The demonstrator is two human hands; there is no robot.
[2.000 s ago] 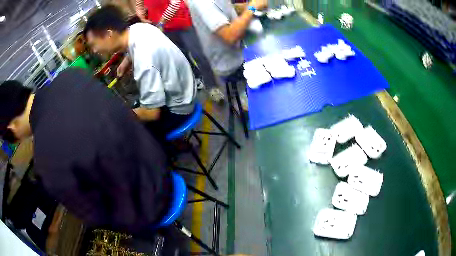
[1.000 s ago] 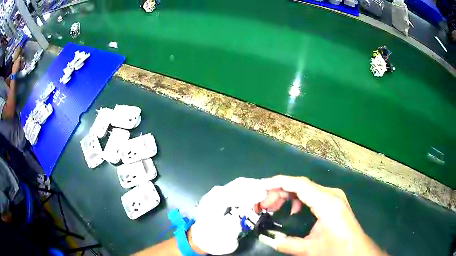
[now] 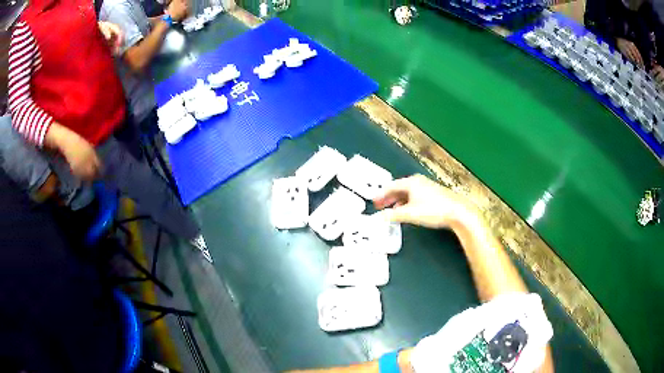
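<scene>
My left hand [image 3: 488,339], in a white glove with a blue wrist strap [image 3: 389,362], is at the bottom right. It holds a green circuit board [image 3: 469,357] with a black round part [image 3: 507,341] beside it. My bare right hand [image 3: 419,202] reaches over the group of white socket covers [image 3: 349,307] on the dark green bench. Its fingertips are at the right side of the group, between an upper cover [image 3: 364,175] and a lower one [image 3: 375,233]. Whether they grip a cover cannot be told. Several covers show holes on top.
A blue corrugated sheet [image 3: 262,109] with white parts lies beyond the covers. A pale worn edge [image 3: 444,160] separates the bench from the green conveyor belt [image 3: 466,95], which carries small clusters [image 3: 648,207]. People stand at the left, near blue stools [image 3: 127,331]; another is at the top right.
The view has turned left. My right hand has moved away from my left hand to the socket covers. My left hand, now lower right, shows the board and black part in its palm.
</scene>
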